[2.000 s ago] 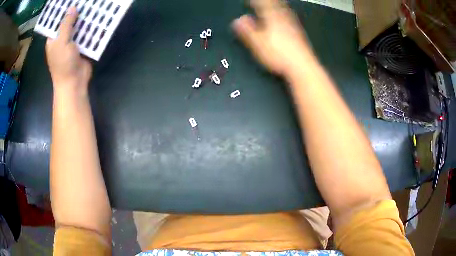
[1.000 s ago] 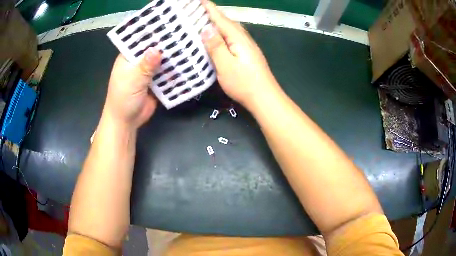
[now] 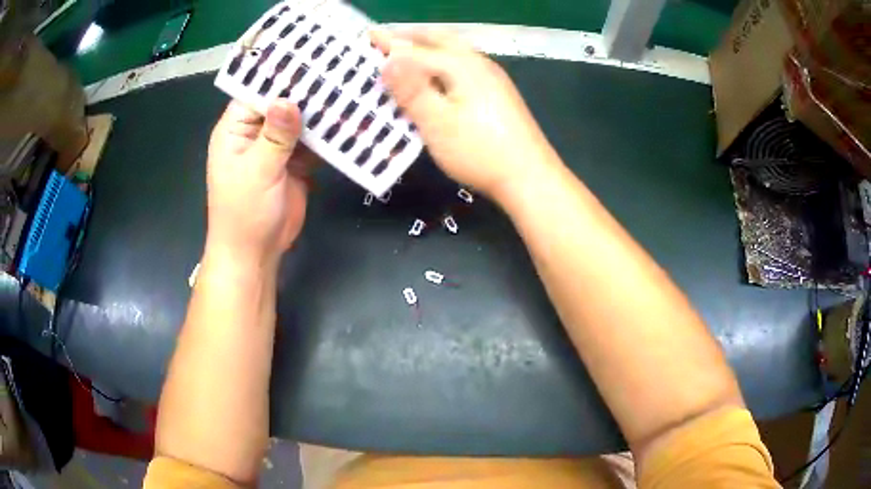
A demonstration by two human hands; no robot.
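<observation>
A white component tray (image 3: 336, 143) with rows of dark slots is held tilted above the mat. My left hand (image 3: 258, 181) grips its lower left edge, thumb on top. My right hand (image 3: 458, 105) is at the tray's upper right edge, fingers curled against it; its fingertips are partly blurred, and whether they pinch the tray or a part is unclear. Several small white-ringed wired components (image 3: 434, 277) lie scattered on the mat below the tray, some with thin dark or red leads. Some lie close under the tray's lower corner.
The dark green bench mat (image 3: 535, 382) meets a pale-edged green conveyor (image 3: 563, 43) with a white post (image 3: 632, 29). A blue box (image 3: 53, 229) stands at left. Cardboard boxes (image 3: 750, 76), a black coil (image 3: 778, 148) and a solder-spattered plate (image 3: 772, 239) are at right.
The tray has moved from the upper left to in front of me, held in my left hand. My right hand has come left to the tray's edge. Over the last second the tray has turned slightly.
</observation>
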